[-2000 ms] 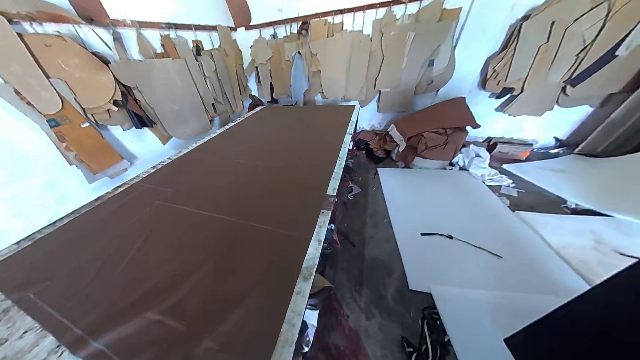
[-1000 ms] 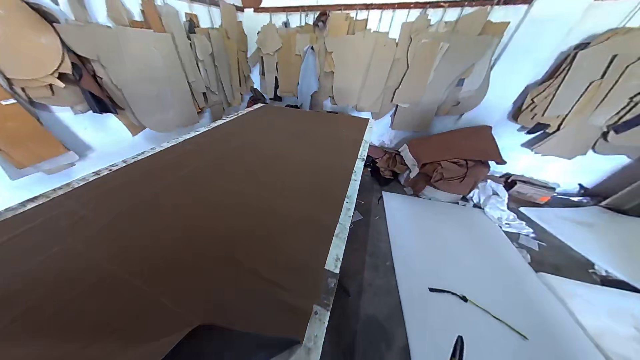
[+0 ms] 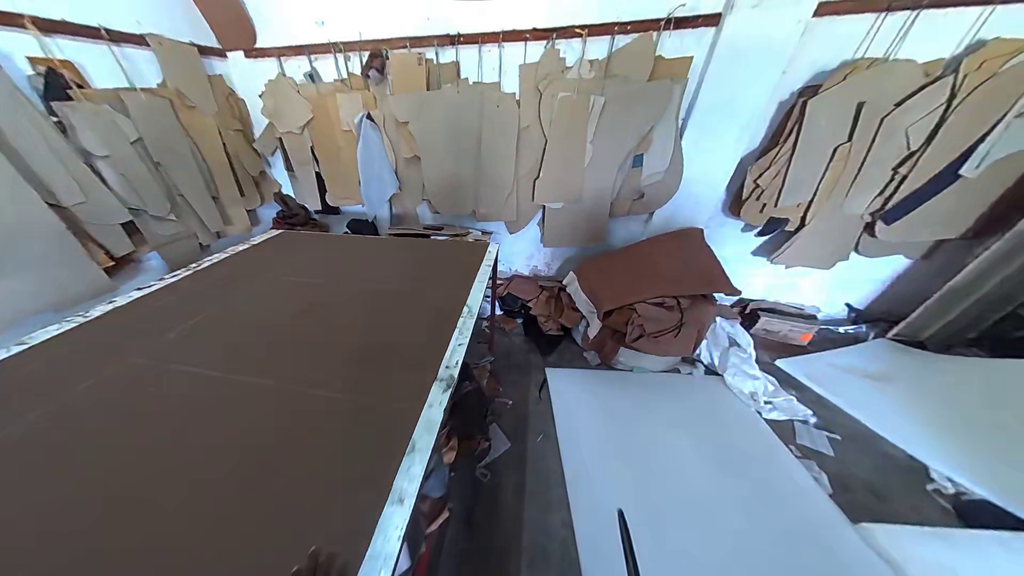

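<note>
A large brown sheet of fabric or leather (image 3: 264,360) lies flat over a wide table with a pale, stained edge (image 3: 436,408). Faint light lines run across the sheet. At the bottom edge of the view, the fingertips of what looks like my left hand (image 3: 320,563) show over the sheet, close to the table's right edge. The rest of that hand is cut off, and whether it holds anything is hidden. My right hand is out of view. A thin dark strip or cord (image 3: 627,542) lies on a white board (image 3: 680,456) to the right of the table.
Cardboard pattern pieces (image 3: 456,144) hang from hooks along the back wall, with another bunch (image 3: 872,152) at the right. Folded brown material (image 3: 656,272) and crumpled white sheeting (image 3: 744,368) are heaped beyond the white board. Scraps (image 3: 472,400) litter the floor beside the table.
The view has shifted. A dark shape at the bottom edge one second ago is gone from there, and fingertips now show over the brown sheet.
</note>
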